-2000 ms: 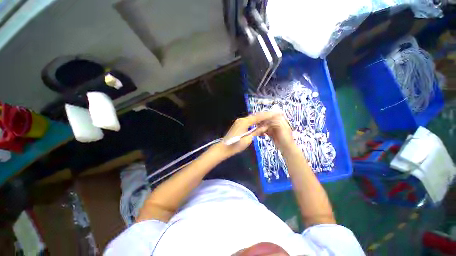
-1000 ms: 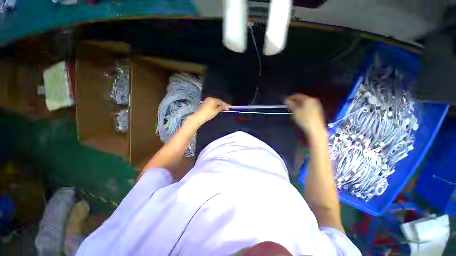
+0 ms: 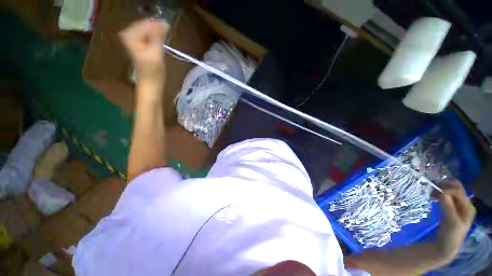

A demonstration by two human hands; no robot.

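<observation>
A white cable (image 3: 280, 106) is stretched taut in a slanting line across the front of my body. My left hand (image 3: 144, 44) is raised at the upper left, closed on one end of the cable, and is blurred. My right hand (image 3: 456, 211) holds the other end at the lower right, above the blue bin's right side. A second thin white strand (image 3: 291, 123) shows below the taut cable over my dark lap. The connectors in my fingers cannot be made out.
A blue bin (image 3: 345, 237) with many coiled cables is at the right. Two white winding posts (image 3: 416, 53) stick out at the upper right. Loose cables (image 3: 210, 97) lie by a brown cardboard box (image 3: 110, 59) at the left. Wrapped bundles (image 3: 27, 156) lie at far left.
My hands have moved far apart, the left up and left, the right down and right, pulling the cable out long. The view has turned, so the posts now show at the upper right.
</observation>
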